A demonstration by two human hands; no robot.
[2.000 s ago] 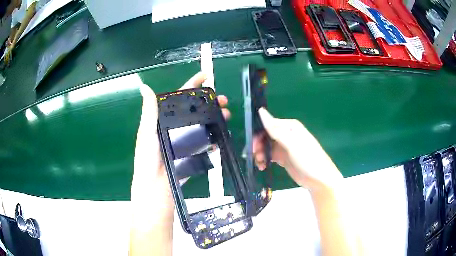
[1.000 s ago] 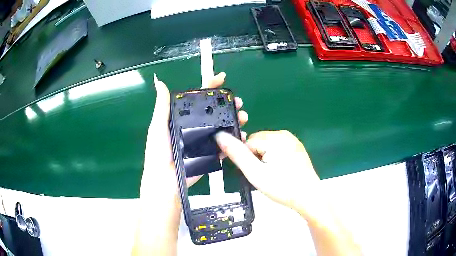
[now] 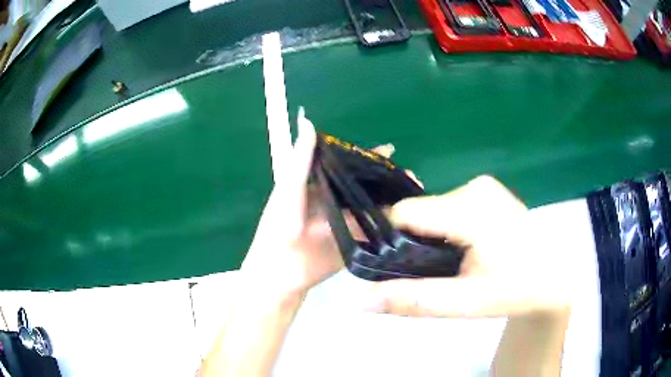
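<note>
A small stack of black phone middle frames (image 3: pixel 368 195) is held tilted above the edge between the green surface and the white surface. Orange spots show along its far end. My left hand (image 3: pixel 305 213) holds the stack at its left side, with some fingertips showing behind the far end. My right hand (image 3: pixel 478 243) grips the near right end, thumb side over the frames and fingers below. The near end shows the side walls of more than one frame. The image is blurred there, and I cannot tell how many frames are held.
A red tray (image 3: pixel 471 46) with a few frames and a blue-and-white packet lies top right. A loose black frame (image 3: pixel 377 20) is beside it. A white strip (image 3: pixel 277 103) crosses the green surface (image 3: pixel 147 191). Rows of frames (image 3: pixel 636 272) stand at right on the white surface (image 3: pixel 125 324).
The stack has turned from face-up and upright in view to a slanted, tilted pose, farther right. My right hand has moved from the window opening to the near end. The view has shifted.
</note>
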